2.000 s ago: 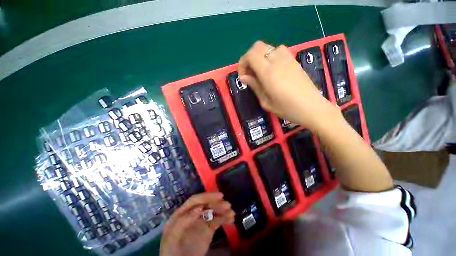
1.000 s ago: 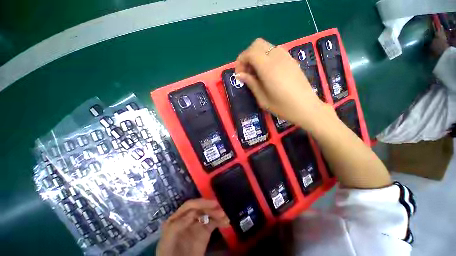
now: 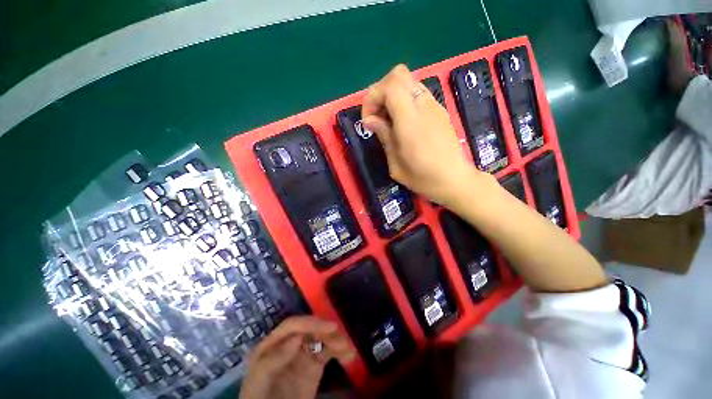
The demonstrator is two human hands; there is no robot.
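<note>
The red tray (image 3: 243, 160) holds black phones in two rows, backs up, labels at their lower ends. My right hand (image 3: 410, 132) is over the upper row, its pinched fingertips at the silver-rimmed camera opening of the second phone (image 3: 375, 175) from the left. Whether they grip a small piece is hidden. My left hand (image 3: 293, 358) is at the tray's lower left corner, fingers curled, with a small shiny white bit (image 3: 315, 347) at them; I cannot tell whether it is gripped. The clear sheet of dark lens covers (image 3: 156, 265) lies left of the tray.
The tray and sheet lie on a glossy green bench (image 3: 195, 93) with a pale curved stripe (image 3: 148, 43) at the back. A white strip with a label (image 3: 611, 62) is at the upper right. Another person's white sleeve (image 3: 663, 175) and a brown box (image 3: 654, 238) are at the right.
The tray and sheet have shifted slightly left in the view. My right hand stays at the second phone, its fingertips now slightly lower on it. My left hand stays near the tray's corner.
</note>
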